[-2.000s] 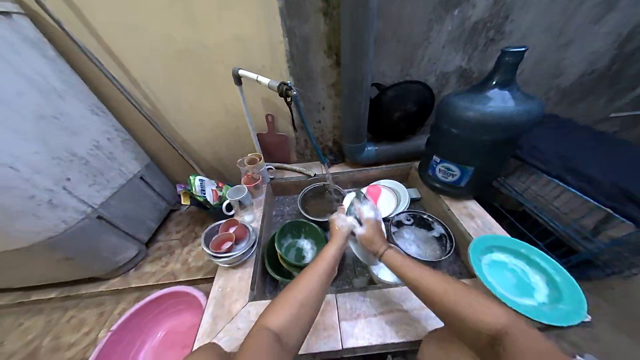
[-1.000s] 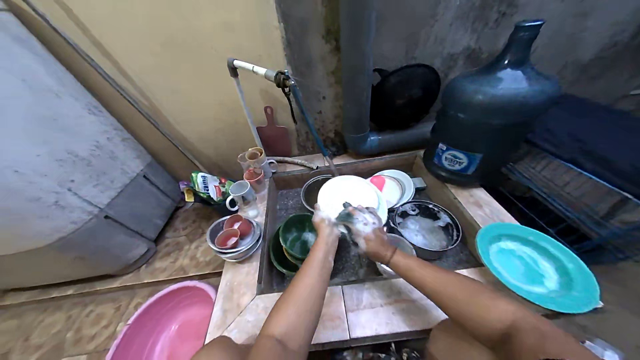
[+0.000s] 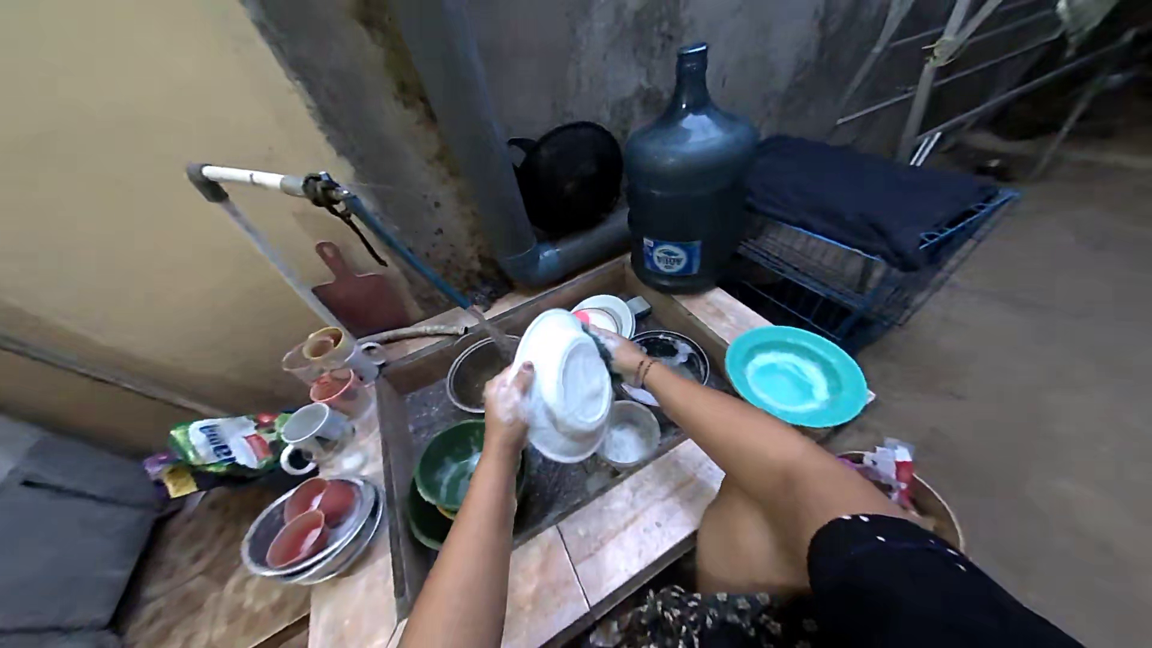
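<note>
A white bowl point(image 3: 576, 382), tilted with its underside toward me, is gripped at its left rim by my soapy left hand point(image 3: 508, 405). My right hand point(image 3: 616, 353) presses a dark scrubbing pad point(image 3: 596, 342) against the bowl's upper right side. Below the bowl's left side, green bowls point(image 3: 445, 468) sit in the sink basin. A small pot with suds point(image 3: 630, 434) stands just right of it. Behind are white plates point(image 3: 612, 310) and a dark pan with suds point(image 3: 670, 355). Water runs from a blue hose point(image 3: 405, 252) toward a round strainer or pan point(image 3: 472, 373).
On the left ledge stand cups point(image 3: 315, 427) and metal bowls holding red bowls point(image 3: 360, 531). A turquoise basin point(image 3: 796, 373) rests on the right edge. A large water jug point(image 3: 691, 180) stands at the back corner, beside a blue wire rack point(image 3: 828, 270).
The white bowl has gone from facing up to tilted on its side, with my right hand now at its upper right. The view has swung to the right.
</note>
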